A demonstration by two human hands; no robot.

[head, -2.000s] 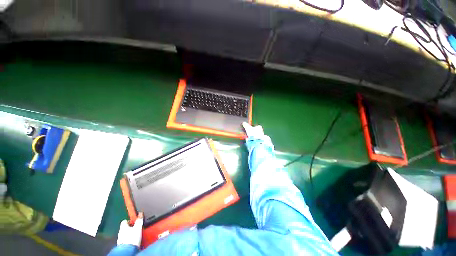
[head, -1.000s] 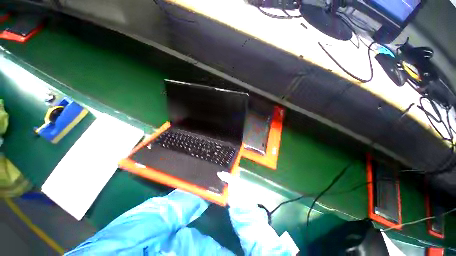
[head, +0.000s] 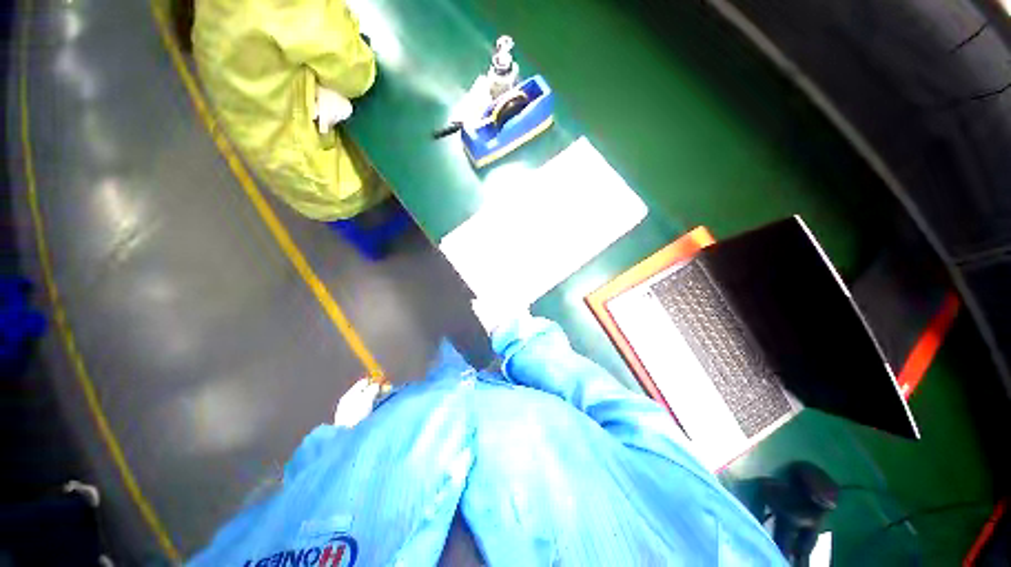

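Note:
An open laptop (head: 721, 354) sits on its orange-red tray (head: 649, 269) on the green bench at the right, its dark screen raised towards the far side. Neither hand touches it. A large blank white sheet or pad (head: 554, 222) lies left of the laptop. My right hand (head: 501, 316), in a white glove, is at the sheet's near corner; the glare and blur hide whether its fingers grip it. My left hand (head: 357, 401), also pale-gloved, is low beside my body over the floor, small and partly hidden, and its fingers are unclear.
A blue tape dispenser (head: 510, 122) and a small bottle (head: 502, 66) stand beyond the sheet. A person in a yellow smock (head: 288, 100) is at the bench's far left. A black rounded device (head: 804, 493) is at lower right. Another orange-red tray edge (head: 931, 343) shows behind the laptop.
The view has swung left, showing the floor and the yellow-smocked person. My right hand has left the open laptop and moved to the white sheet. My left hand now shows beside my body.

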